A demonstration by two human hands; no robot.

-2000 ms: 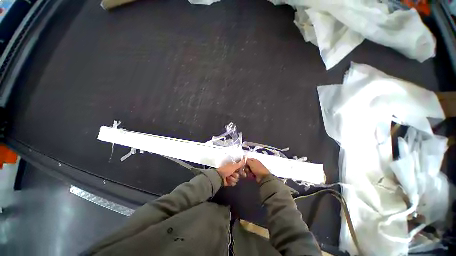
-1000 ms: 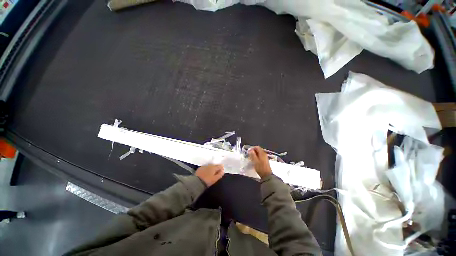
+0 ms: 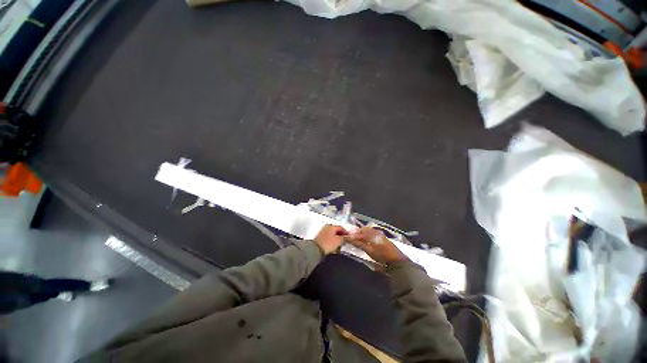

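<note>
A long white strip bundle [image 3: 248,203] lies slanted on the dark machine bed, its left end farther from me. Clear tape pieces and loose ends [image 3: 332,205] stick out along its far edge near the middle and at the left end. My left hand [image 3: 330,239] rests at the bundle's near edge around its middle, fingertips together. My right hand [image 3: 376,244] lies across the bundle just right of it, fingers meeting the left hand's. Both seem to pinch something small at the bundle, but the fingers hide it.
White plastic film [image 3: 525,191] is heaped at the right, with more film [image 3: 496,49] along the far right. A tan tube [image 3: 206,2] shows at the top edge. An orange machine part [image 3: 20,179] is at the left. A person's dark leg [image 3: 35,285] shows at lower left.
My hands were apart on the bundle one second ago and are now together at its middle. The right hand has come back from the far edge. The view has shifted and tilted.
</note>
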